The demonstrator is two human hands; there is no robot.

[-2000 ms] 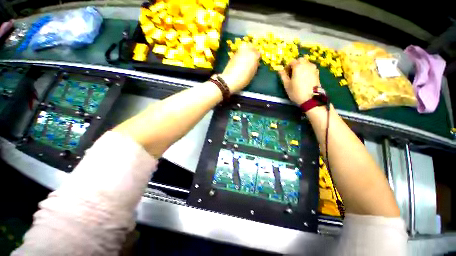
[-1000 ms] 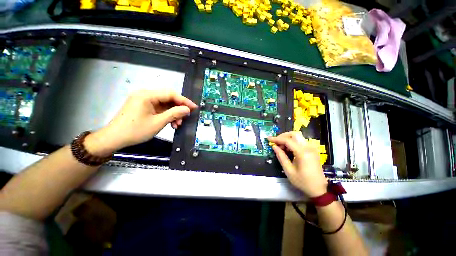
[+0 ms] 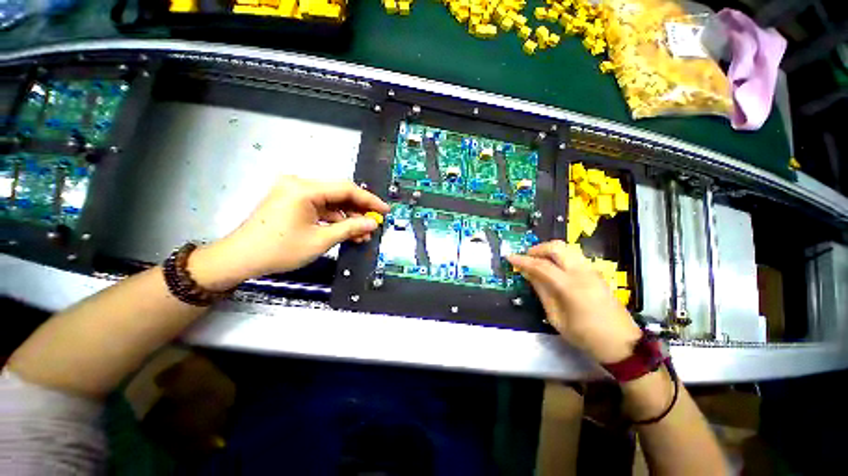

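Note:
A green circuit board (image 3: 465, 209) in four sections lies in a black carrier frame (image 3: 456, 303) on the conveyor. A few yellow blocks stand on its upper sections. My left hand (image 3: 311, 223) is at the frame's left edge, with a small yellow block (image 3: 374, 218) between thumb and fingertips. My right hand (image 3: 567, 288) has its fingertips together on the lower right section's right edge. Its fingers hide that spot, and I cannot tell if they hold a block.
A black bin with large yellow blocks (image 3: 598, 200) is right of the frame. Small yellow blocks (image 3: 483, 15), a bag of them (image 3: 665, 70) and a pink cloth (image 3: 753, 70) lie on the green mat. Another framed board (image 3: 65, 112) is at the left.
Both hands have come down from the small blocks on the mat to the framed board. In the last second, the yellow block has come into view in my left fingertips. The view has shifted slightly.

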